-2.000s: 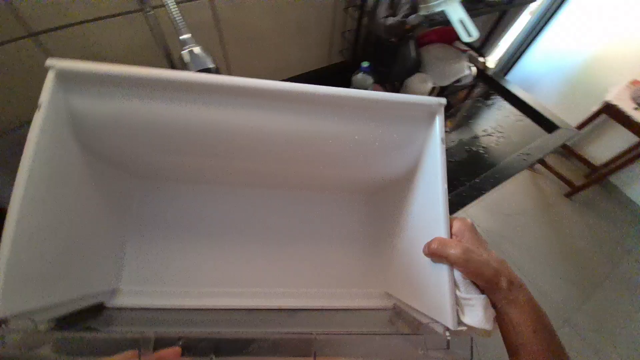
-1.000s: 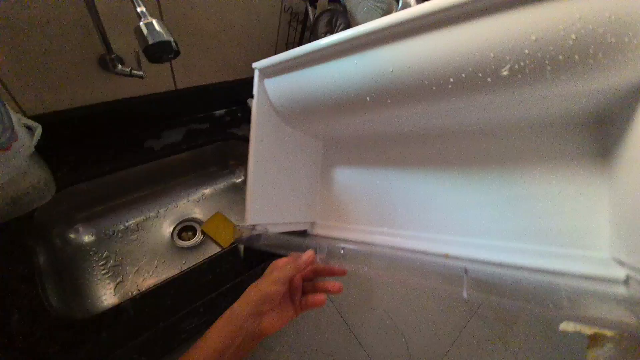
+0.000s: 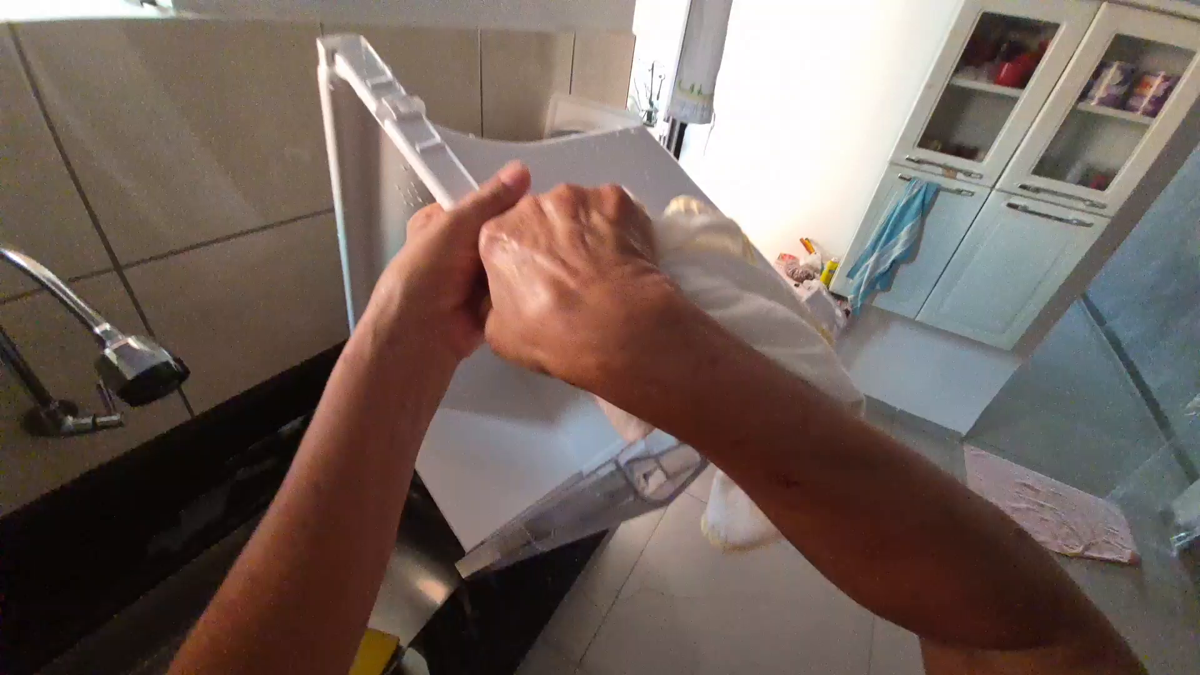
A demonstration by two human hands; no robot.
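Note:
A white plastic drawer or bin (image 3: 506, 422) with a clear plastic front panel (image 3: 581, 497) is held up, tilted on its side, above the black counter. My left hand (image 3: 441, 262) grips its white rim near the upper edge, with the thumb lying along the rim. Right beside it, touching it, my right hand (image 3: 581, 272) is closed on a white cloth (image 3: 741, 281), which drapes over the far side of the bin and hangs down behind my right forearm. The fingertips of both hands are hidden.
A chrome faucet (image 3: 141, 366) juts from the tiled wall at left, above the black stone counter (image 3: 169, 469). Part of a steel sink (image 3: 412, 572) and a yellow sponge (image 3: 375, 652) show at the bottom. Beyond stand a white cabinet (image 3: 975, 244) and a floor mat (image 3: 1050, 506).
The bin has turned from facing me to a steep tilt. My left hand, open near the clear panel a second ago, now grips the rim beside my right hand. The view has shifted strongly.

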